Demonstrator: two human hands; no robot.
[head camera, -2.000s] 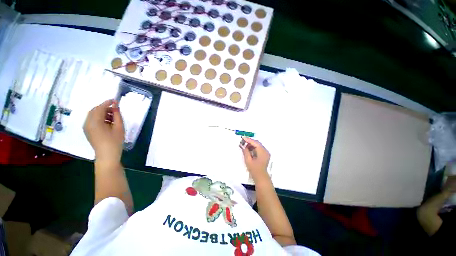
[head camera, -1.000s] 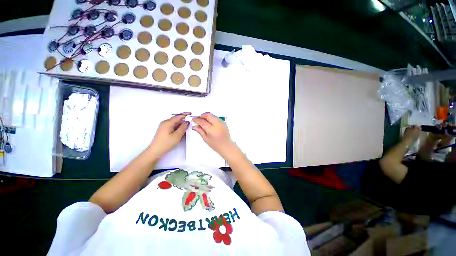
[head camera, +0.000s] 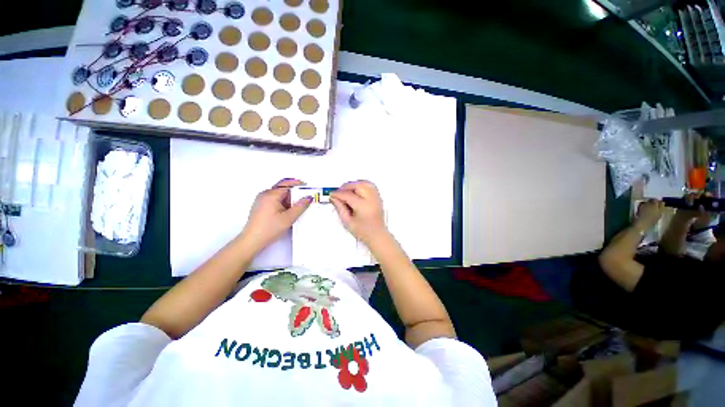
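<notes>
A small green circuit board (head camera: 328, 191) with a yellow part beside it lies between my hands, over the white work sheet (head camera: 405, 159). My right hand (head camera: 359, 208) pinches the board's right end with thumb and fingertips. My left hand (head camera: 274, 211) is at the left, its fingertips on a small white piece or the panel's edge; what exactly it grips is too small to tell. A thin white panel (head camera: 318, 242) lies on the sheet below the hands. Fingers hide part of the board.
A foam tray (head camera: 203, 131) with wired discs stands at upper left. A clear box of white pieces (head camera: 119, 195) and white panels (head camera: 44, 175) are at left. A tissue (head camera: 391, 94) lies at the top. A cardboard sheet (head camera: 533, 187) and another person's arm (head camera: 624, 258) are at right.
My left hand has come from above the clear box to the work sheet. Since the middle frame, my hands have parted slightly, and the green board and yellow part show between them.
</notes>
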